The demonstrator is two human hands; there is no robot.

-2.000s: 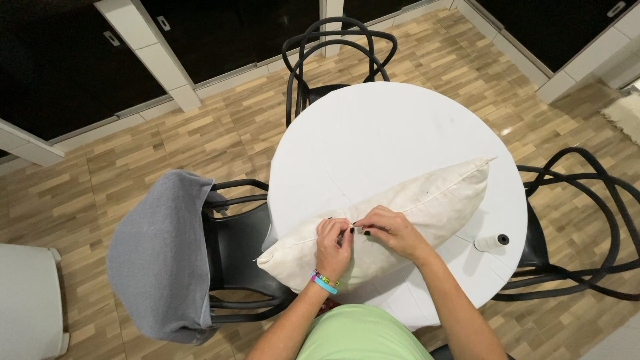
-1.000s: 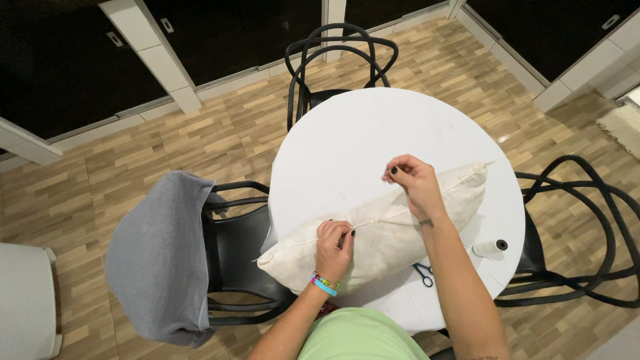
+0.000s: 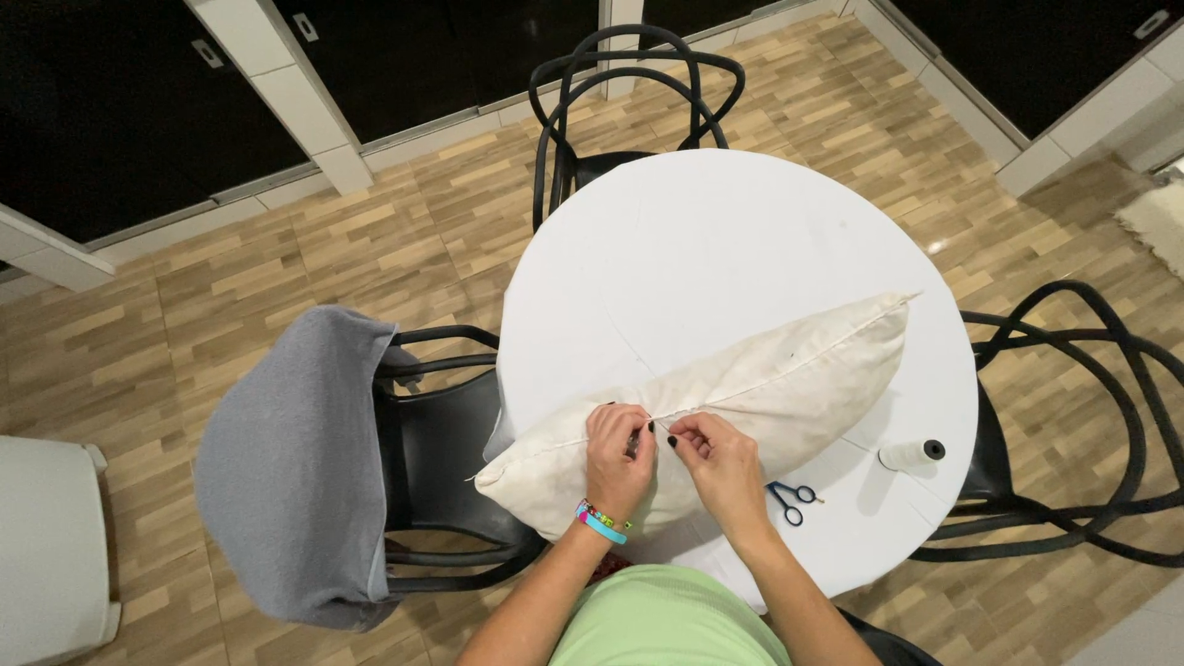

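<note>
A cream cloth pillow point(image 3: 795, 379) lies slantwise on the round white table, its seam facing up. My left hand point(image 3: 622, 458) pinches the fabric at the seam, a little left of the pillow's middle. Close beside it on the right, my right hand point(image 3: 717, 458) has thumb and forefinger closed on something very thin at the seam, perhaps a needle or thread; it is too small to tell. Dark-handled scissors point(image 3: 794, 502) lie right of my right wrist, their blades partly hidden. Farther right on the tabletop is a spool of white thread point(image 3: 911, 454).
The round table point(image 3: 721, 231) has a white cover. Black chairs stand at its far side point(image 3: 638, 69), right side point(image 3: 1124, 407) and left side point(image 3: 444, 453); a grey cloth point(image 3: 296, 472) drapes the left one. A white object point(image 3: 51, 546) stands at the far left.
My right hand was at the seam, rose away above the pillow, and is now back down beside my left hand. My left hand has stayed on the seam.
</note>
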